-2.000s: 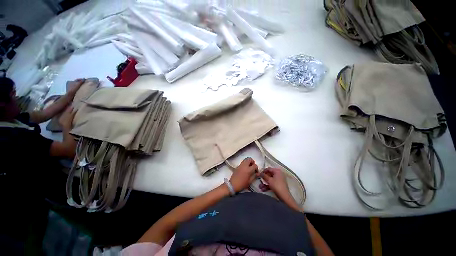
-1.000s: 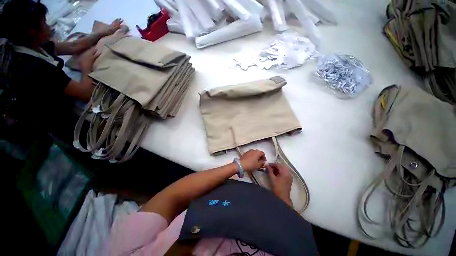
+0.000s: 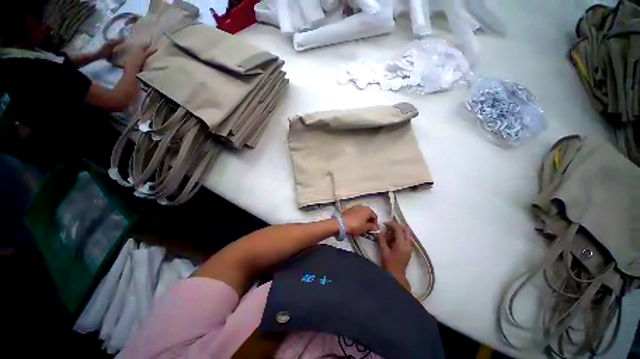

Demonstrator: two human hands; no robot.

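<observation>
A beige tote bag [image 3: 365, 161] lies flat on the white table in front of me, its top folded over and its handles towards me. My left hand [image 3: 358, 221] and my right hand [image 3: 395, 245] meet at the handles below the bag, fingertips close together, pinching a bag handle and a small white piece [image 3: 380, 229] between them. The fingers hide most of that piece. One handle [image 3: 423, 263] loops out past my right hand.
A stack of folded bags [image 3: 210, 66] lies left, with white tags on its handles. Looser bags [image 3: 603, 189] lie right. White scraps [image 3: 428, 66], a clear bag of metal pieces [image 3: 505, 111] and white rolls [image 3: 344, 31] lie beyond. Another person's hands [image 3: 133, 59] are far left.
The view has turned and shifted, so the stack, green crate and right-hand bags show in different places. Both hands stay together at the handles. The other person's hands have moved on a bag.
</observation>
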